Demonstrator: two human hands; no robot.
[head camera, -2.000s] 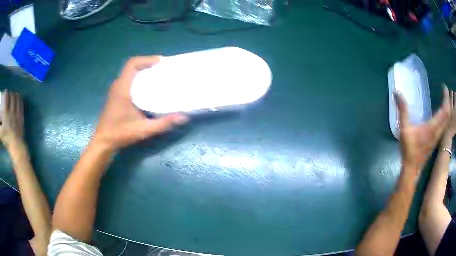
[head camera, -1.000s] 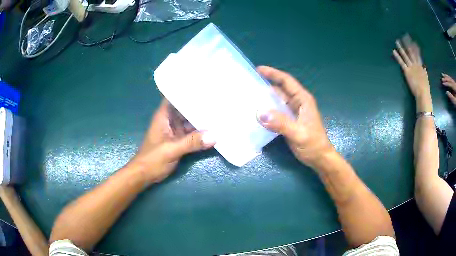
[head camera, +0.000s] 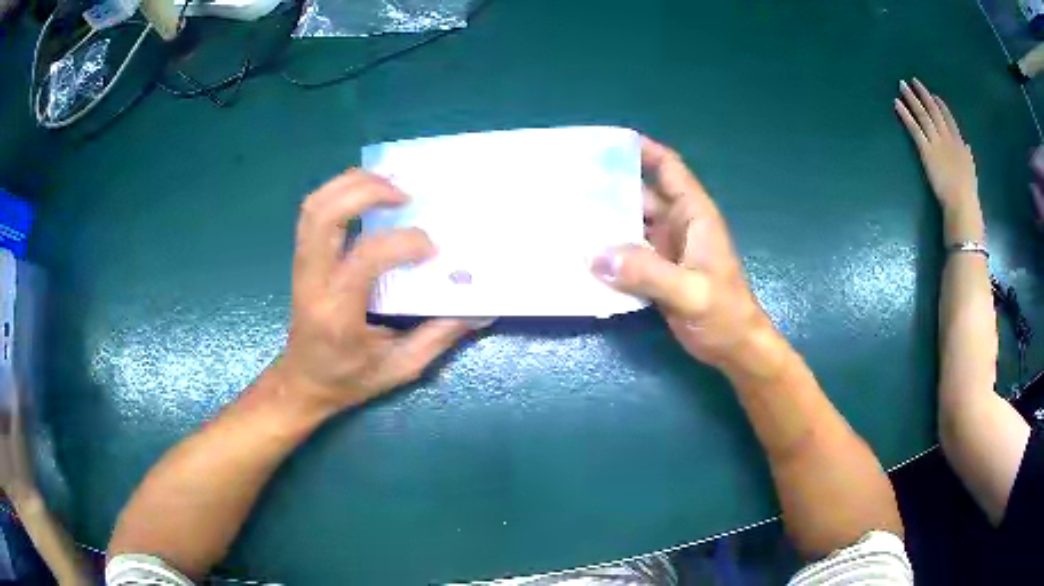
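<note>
A bright white, roughly rectangular piece (head camera: 515, 223) with pale blue corners is held level in front of me. It is overexposed, so I cannot tell if it is a sheet, a tub or a box. A small dark mark shows near its lower left. My left hand (head camera: 355, 280) grips its left end, fingers on top and thumb at the lower edge. My right hand (head camera: 693, 263) grips its right end, thumb on top and fingers behind the edge. The white oval cover is not clearly distinguishable.
Another person's hand (head camera: 944, 155) rests on the green mat (head camera: 515, 458) at right. A blurred arm (head camera: 46, 527), a blue box (head camera: 14, 223) and a white unit (head camera: 9, 332) are at the left edge. Cables (head camera: 212, 89) and a clear plastic bag (head camera: 378, 16) lie at the top left.
My left hand let the oval unit's end go from its earlier hold, and both hands now hold the white piece. It has turned from slanted to level, and my left fingers have moved onto its top.
</note>
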